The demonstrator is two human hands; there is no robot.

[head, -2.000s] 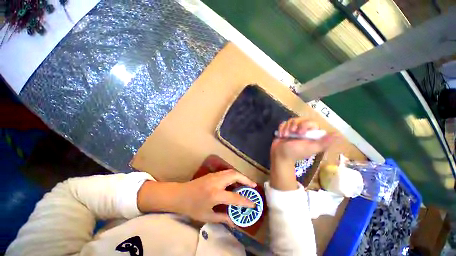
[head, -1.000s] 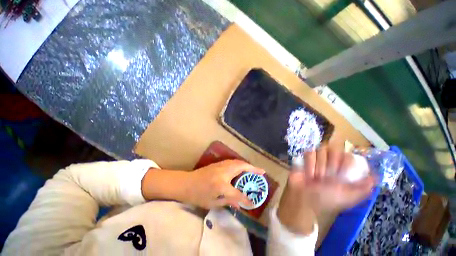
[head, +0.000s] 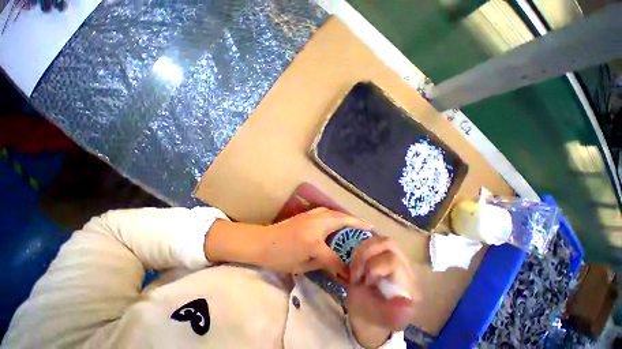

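Note:
My left hand (head: pixel 298 240) grips the pale teal-grey spoked fan housing (head: pixel 349 243) from its left side, over the red-brown fixture (head: pixel 307 199). My right hand (head: pixel 379 283) is closed on a short white-handled hand tool (head: pixel 393 289) and is held against or just above the housing's lower right side. The hand is blurred, and the tool's tip and the lower part of the housing are hidden. Whether the housing rests on the fixture cannot be told.
Ahead lies a black tray (head: pixel 363 131) with a heap of tiny white parts (head: pixel 424 178). To its right are a cream-yellow pot (head: pixel 478 221), a white wipe (head: pixel 452 251), a clear plastic bag (head: pixel 529 225) and a blue bin (head: pixel 470 305) of dark parts. A metal upright (head: pixel 522 65) stands beyond.
My right hand has moved from over the tray, past the pot, to the housing, uncovering the white parts and the pot. My left hand still holds the housing.

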